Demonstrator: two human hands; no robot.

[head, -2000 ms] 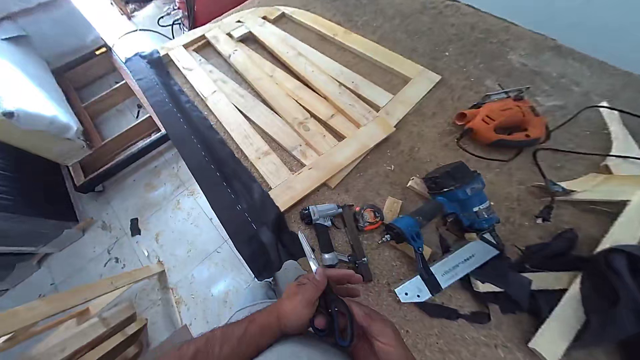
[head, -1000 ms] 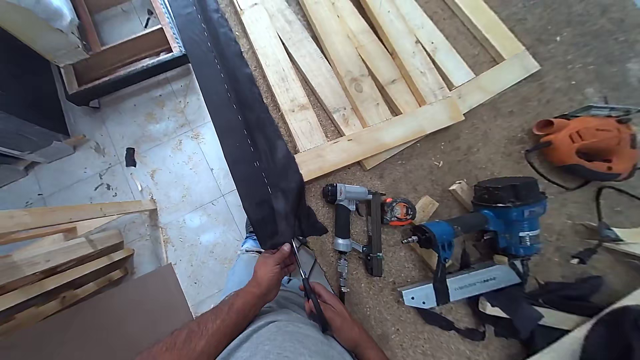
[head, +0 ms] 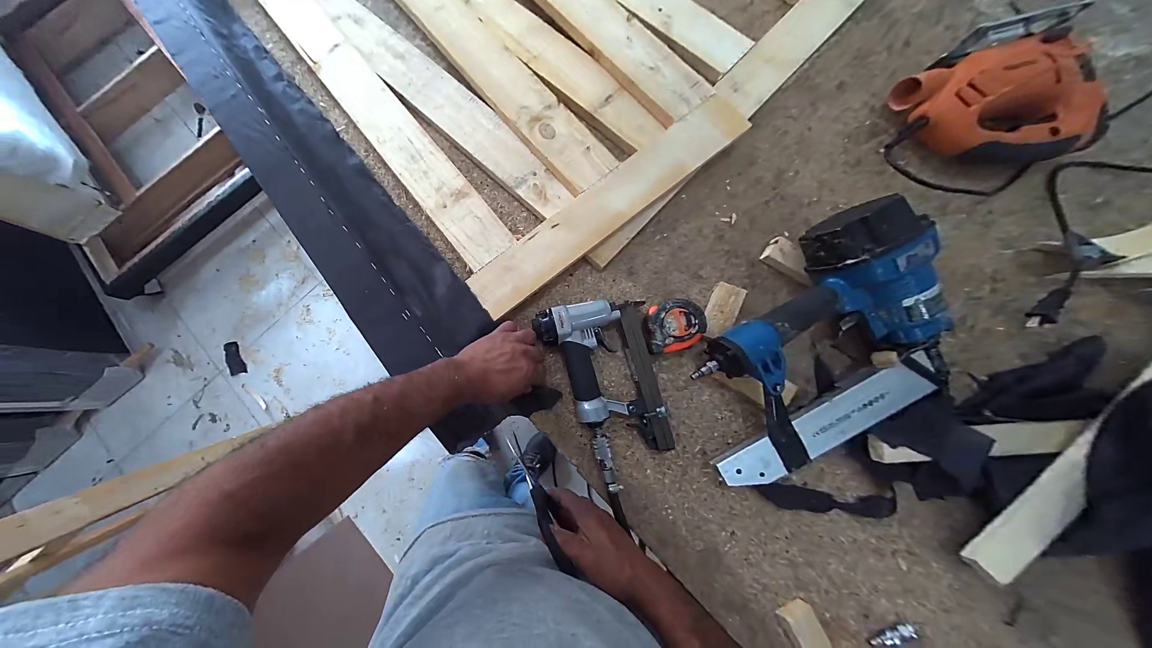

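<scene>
My left hand [head: 500, 362] reaches over the near end of a black fabric strip [head: 346, 243], its fingers curled at the cloth's edge beside a pneumatic stapler [head: 589, 360]; whether it pinches the cloth is hard to see. The strip, with a dashed line of pale marks, runs along the worktable's left edge. My right hand [head: 594, 544] holds black-handled scissors [head: 544, 508] close to my shirt, blades pointing up and away from me. An orange and black tape measure [head: 675, 326] lies right of the stapler.
A slatted wooden frame [head: 612, 207] lies beyond the stapler. To the right are a blue pneumatic nailer [head: 828, 297], an orange jigsaw [head: 1008, 99] with its cord, black fabric scraps [head: 954, 441] and wood offcuts [head: 1035, 504]. An air hose fitting [head: 894, 634] lies at the bottom right.
The scissors, at the cloth's near end a second ago, are now back near my body in my right hand. My left hand has moved forward to the cloth beside the stapler.
</scene>
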